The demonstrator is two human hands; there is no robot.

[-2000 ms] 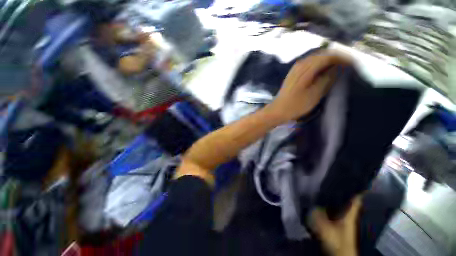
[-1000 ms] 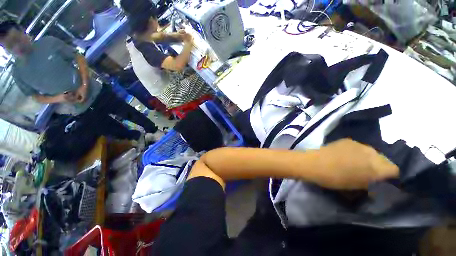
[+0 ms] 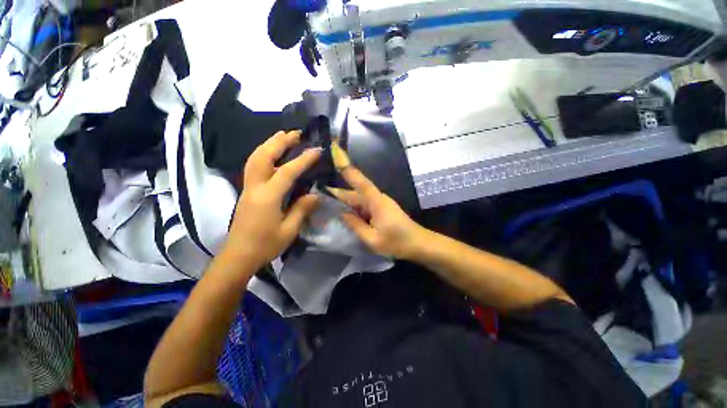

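Observation:
My left hand lies on a black garment panel just in front of the needle area, fingers spread over dark cloth. My right hand pinches the edge of a black and light grey piece; a yellowish cover shows on one fingertip. The piece runs up to the presser foot and hangs over the table's front edge. Whether the foot is down on it, I cannot tell. A heap of white panels with black strips lies left of my left hand.
The white sewing machine head spans the back right. Snips and a flat black case lie right of the needle. A printed ruler runs along the front edge. A blue basket with pieces is below right, blue mesh below left.
The view has swung from the left side to the machine. Both hands are now together on the cloth by the needle; earlier my left arm reached across the heap.

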